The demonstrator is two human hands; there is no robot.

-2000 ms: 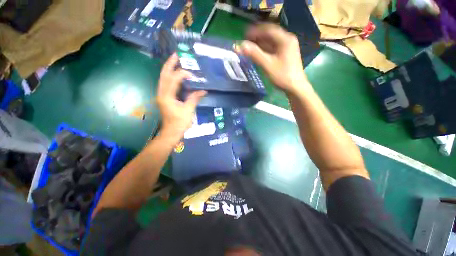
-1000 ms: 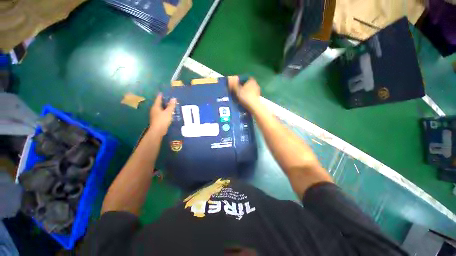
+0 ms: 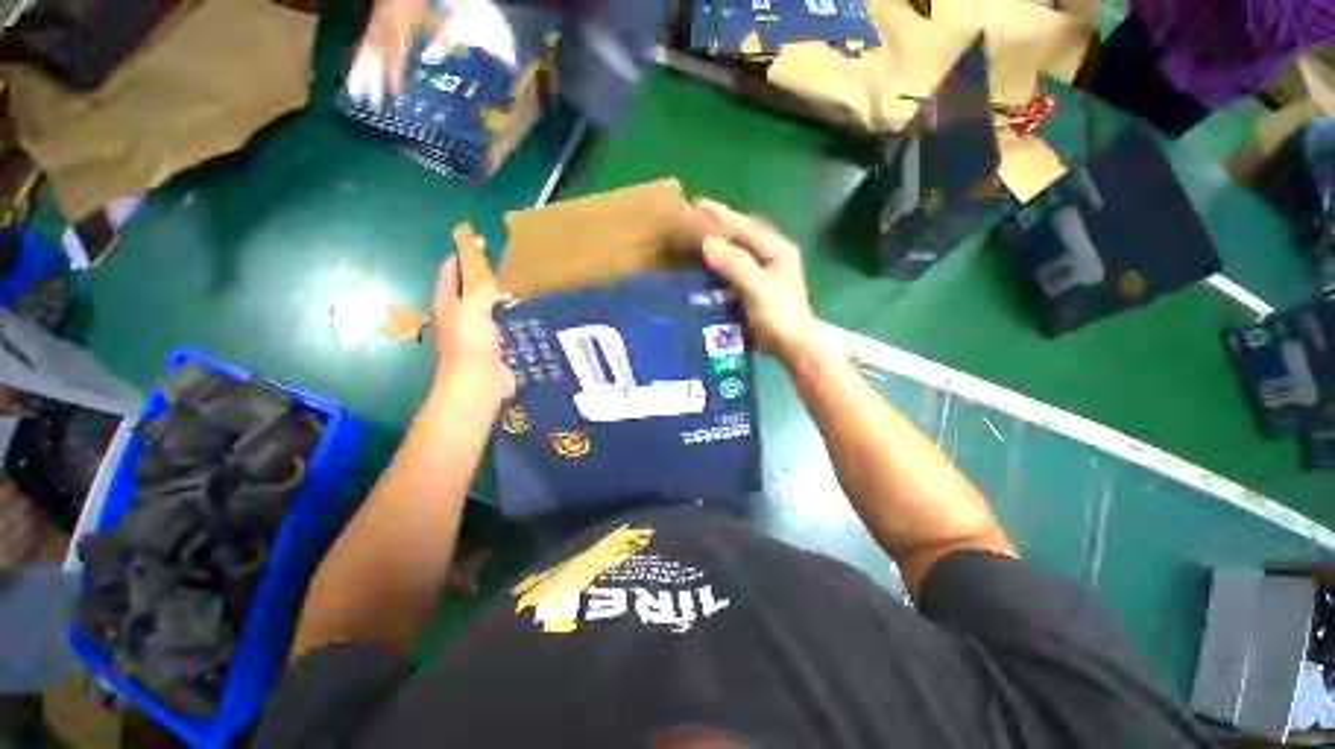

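Note:
A dark navy printed carton (image 3: pixel 622 403) with a white product picture lies in front of my body, its brown flaps sticking up at the far end. My left hand (image 3: pixel 472 334) grips its left edge beside a small raised brown flap. My right hand (image 3: pixel 758 278) holds the far right corner, with the fingers at the edge of the wide brown flap (image 3: pixel 593 239). Whether more cartons lie under it cannot be told.
A blue crate (image 3: pixel 300 505) of dark grey parts stands at left. Flat cartons (image 3: pixel 447 103) lie at upper left near another person's blurred hand (image 3: pixel 393 37). Erected cartons (image 3: pixel 1120 234) stand on the belt at right, beyond the metal rail (image 3: pixel 1025 427). Brown paper (image 3: pixel 176 110) lies at upper left.
The carton now shows its brown flaps raised and spread at the far end. My hands have shifted slightly apart. Another person's hand has appeared over the flat cartons at upper left.

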